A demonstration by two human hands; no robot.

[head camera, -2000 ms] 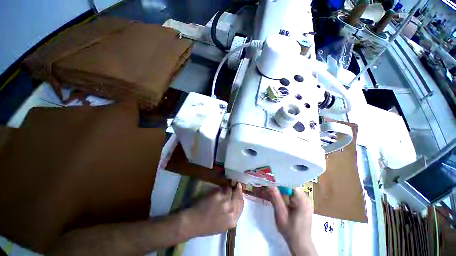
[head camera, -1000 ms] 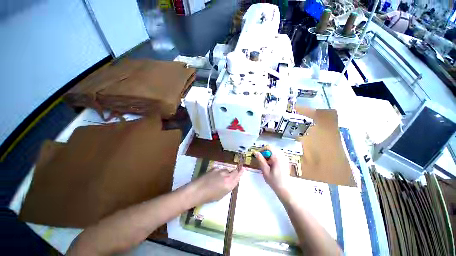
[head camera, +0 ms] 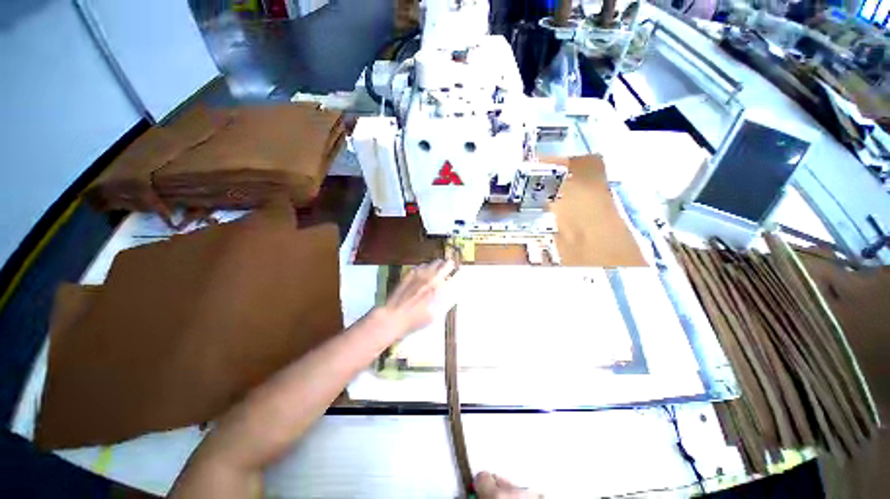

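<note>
A narrow brown strap (head camera: 452, 370) runs from the brass-coloured clamp (head camera: 503, 240) towards me over the white template (head camera: 527, 317). My left hand (head camera: 422, 292) has its fingertips on the strap's upper end, just in front of the clamp. My right hand (head camera: 500, 487) is at the bottom edge, mostly cut off, with its fingers at the strap's lower part. A small turquoise bit shows beside them. A brown bag panel (head camera: 597, 219) lies under the clamp and the white machine head (head camera: 446, 175). The needle area is too small to make out.
A flat brown panel (head camera: 210, 322) lies at left, with a thick panel stack (head camera: 244, 156) behind it. A strip bundle (head camera: 781, 341) lies at right, below the dark control screen (head camera: 751, 171). Thread cones (head camera: 563, 12) stand behind the machine.
My right hand has moved from the clamp down to the bottom edge, along the strap. My left hand stays by the clamp. The view has shifted, showing more of the near table.
</note>
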